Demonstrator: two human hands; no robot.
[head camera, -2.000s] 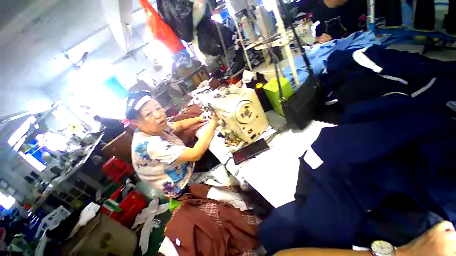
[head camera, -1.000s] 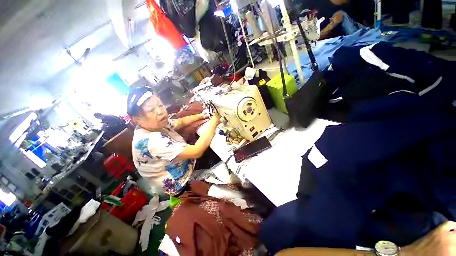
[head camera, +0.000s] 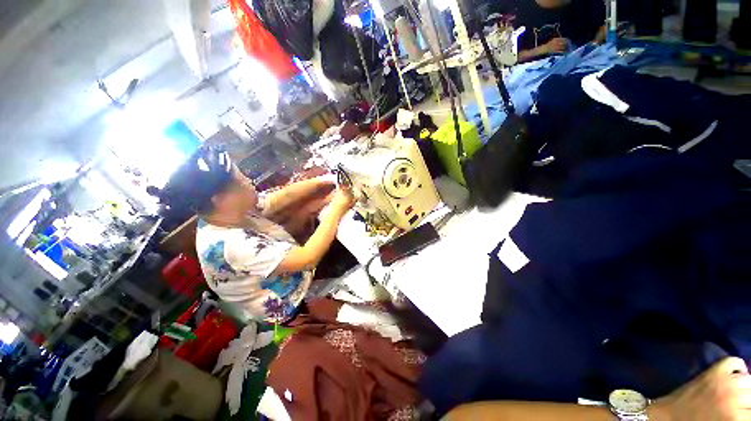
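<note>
A large heap of navy cloth (head camera: 609, 263) fills the right side, with white strips (head camera: 605, 92) showing on its far part and a small white piece (head camera: 513, 255) at its near left edge. My left hand (head camera: 715, 396) is at the bottom right corner, cut off by the picture's edge, with a watch on the wrist. It lies at the navy cloth; its fingers are mostly out of view, so its grip cannot be told. My right hand is not in view.
A person (head camera: 251, 247) sits at a cream sewing machine (head camera: 401, 182) on a white table (head camera: 449, 284) with a dark phone (head camera: 409, 243). Brown cloth (head camera: 329, 370) hangs below. A black bag (head camera: 498, 164) and green box (head camera: 455, 148) stand behind. Another person (head camera: 560, 29) is beyond light blue cloth.
The seated person has turned their head from facing me toward their machine. My left hand has stayed at the bottom right corner. The view has shifted slightly.
</note>
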